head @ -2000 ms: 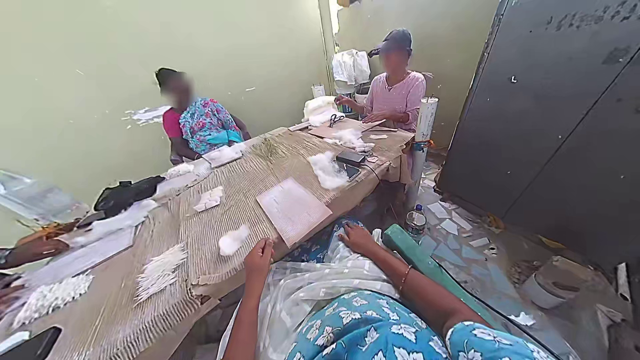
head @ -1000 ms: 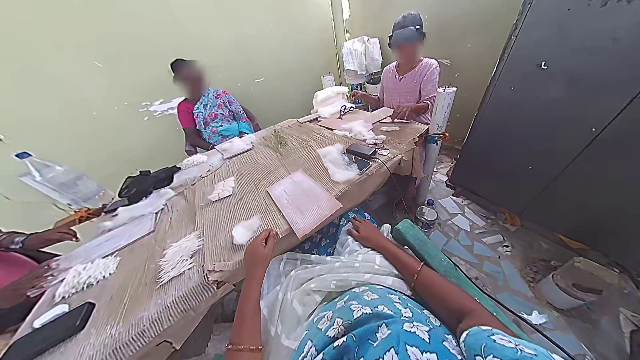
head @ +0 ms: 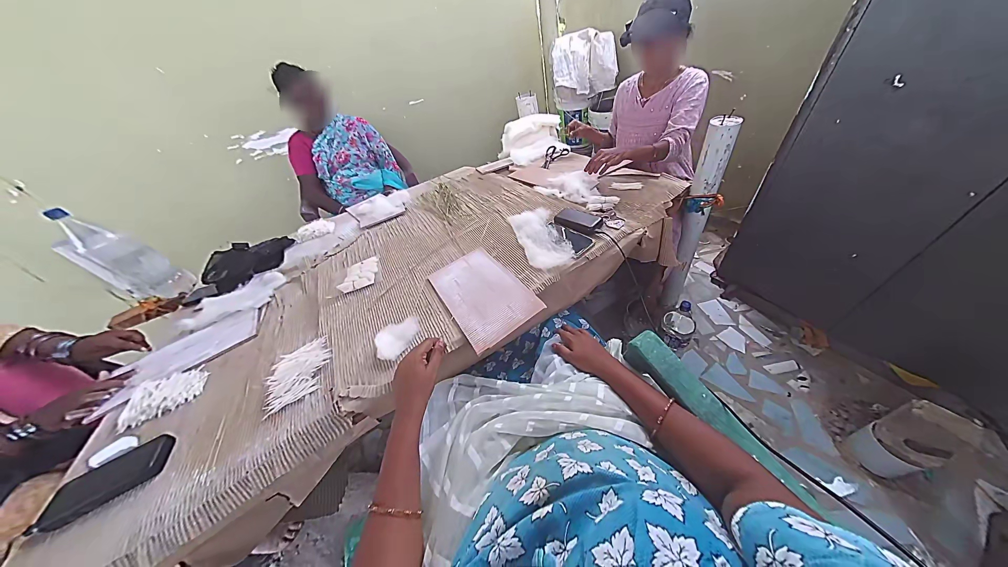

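Note:
My left hand (head: 419, 370) rests at the near edge of the table covered in corrugated cardboard (head: 394, 276), its fingers curled; whether it holds anything is hard to tell. Just beyond it lies a tuft of white cotton (head: 397, 339). To its right, a flat pale board (head: 487, 299) reaches the table edge. My right hand (head: 581, 350) lies palm down on my lap, over the white cloth (head: 488, 402), with nothing visible in it. A pile of thin white cotton wicks (head: 298, 375) is left of the tuft, and a small bundle of short white pieces (head: 360, 275) lies farther back.
Across the table sit two people (head: 354, 161), (head: 657, 102); another person's hands (head: 87, 378) work at the left by a wick pile (head: 164, 398) and a black phone (head: 106, 482). A green bench (head: 709, 409), water bottle (head: 679, 324) and bucket (head: 898, 441) are at the right.
The view has shifted somewhat. My left hand stays at the table edge and my right hand on my lap; the board and cotton lie as before.

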